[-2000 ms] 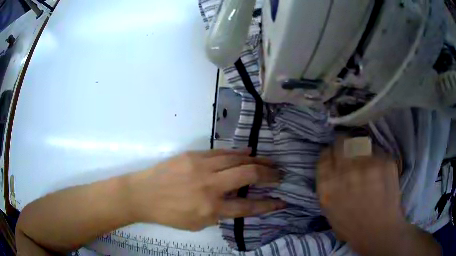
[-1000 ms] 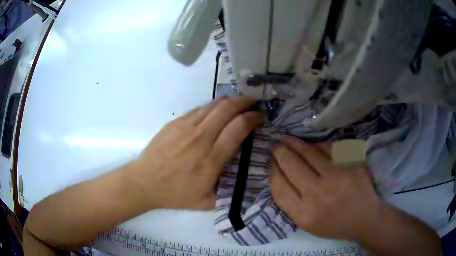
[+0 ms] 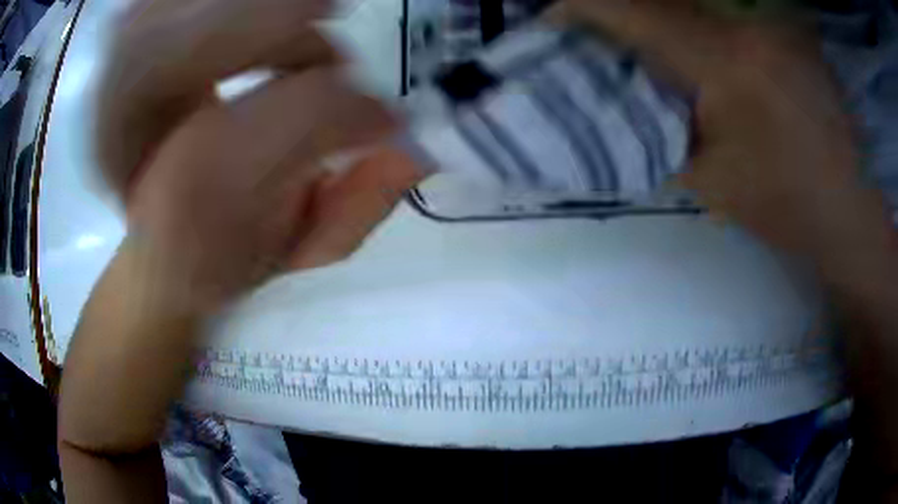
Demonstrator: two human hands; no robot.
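Note:
The striped fabric (image 3: 571,118), white with grey-blue stripes, is raised above the machine bed between my two hands, blurred. A piece of black tape (image 3: 465,81) shows at its left end. My left hand (image 3: 266,157) is blurred at the upper left, with fingertips against the fabric's left end. My right hand (image 3: 758,118) is blurred at the upper right, against the fabric's right side; its fingers are partly hidden or cut off by the top edge. The needle and presser foot are out of the picture.
The white machine table (image 3: 551,285) has a printed ruler (image 3: 492,384) along its curved front edge. The black outline of the machine bed (image 3: 551,209) runs below the fabric. Dark and patterned cloth shows below the table edge.
The view has dropped toward the table's front edge, and the machine head is gone from view. My hands have moved apart and up, and the fabric's end is now raised between them.

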